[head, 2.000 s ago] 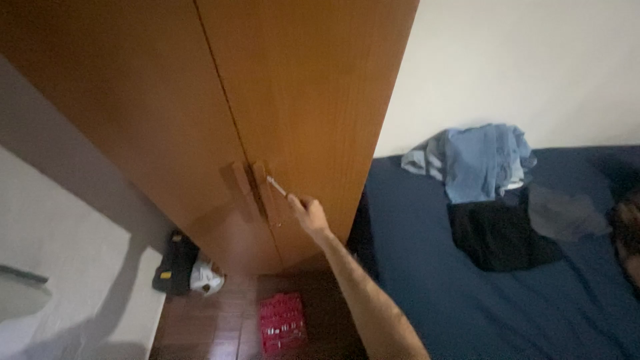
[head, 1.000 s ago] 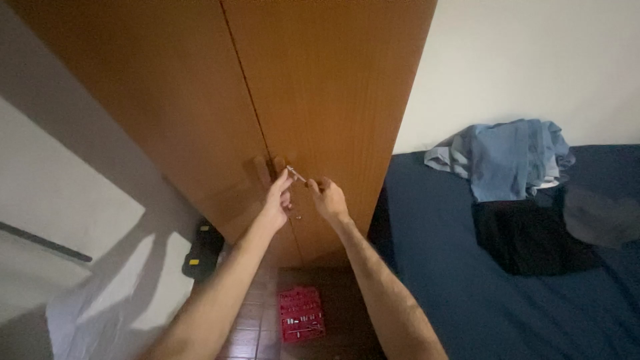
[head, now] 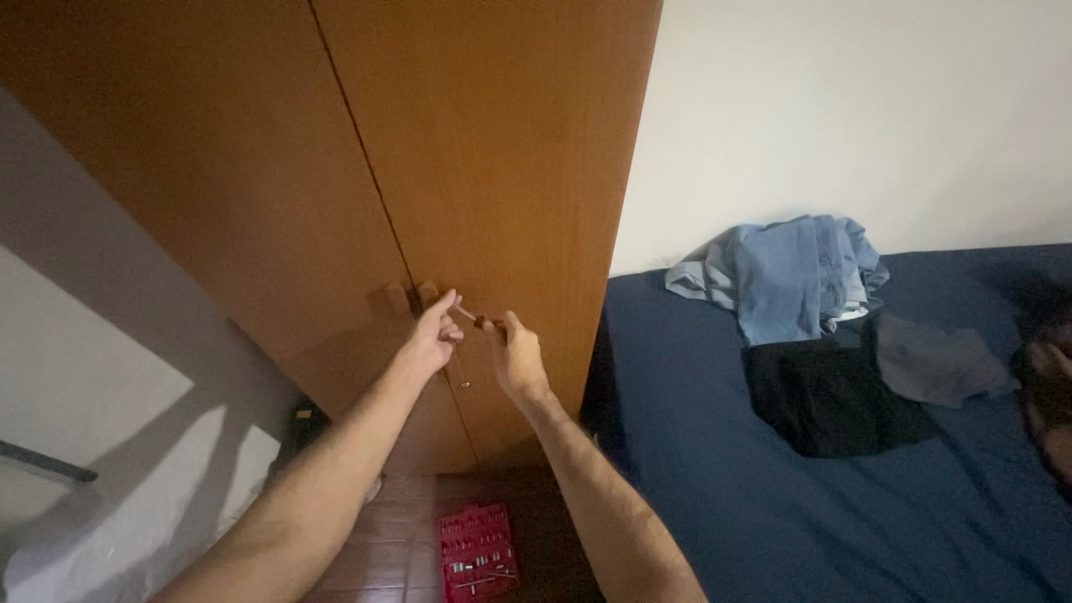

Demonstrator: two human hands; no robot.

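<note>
A brown wooden wardrobe (head: pixel 502 151) with two doors stands in front of me. Two wooden door handles (head: pixel 397 298) sit side by side at the gap between the doors. My right hand (head: pixel 515 347) grips a screwdriver (head: pixel 477 320) by its dark handle, with the thin metal shaft pointing up and left. At the right-hand door handle is my left hand (head: pixel 440 331), its fingers by the shaft's tip; whether it pinches anything is hidden. Lower on the door, a small shiny keyhole or lock (head: pixel 466 385) shows below the hands.
An open red tool case (head: pixel 479 553) with sockets and bits lies on the dark floor. At the right, a bed with a blue sheet (head: pixel 712 469) bears blue clothes (head: pixel 779 268), a black cloth (head: pixel 829 402) and a grey cloth (head: pixel 942 360). Part of another person (head: pixel 1055 394) shows at the right edge.
My left hand was out of view two seconds ago and has come up to the door handle. My right hand still holds the screwdriver there.
</note>
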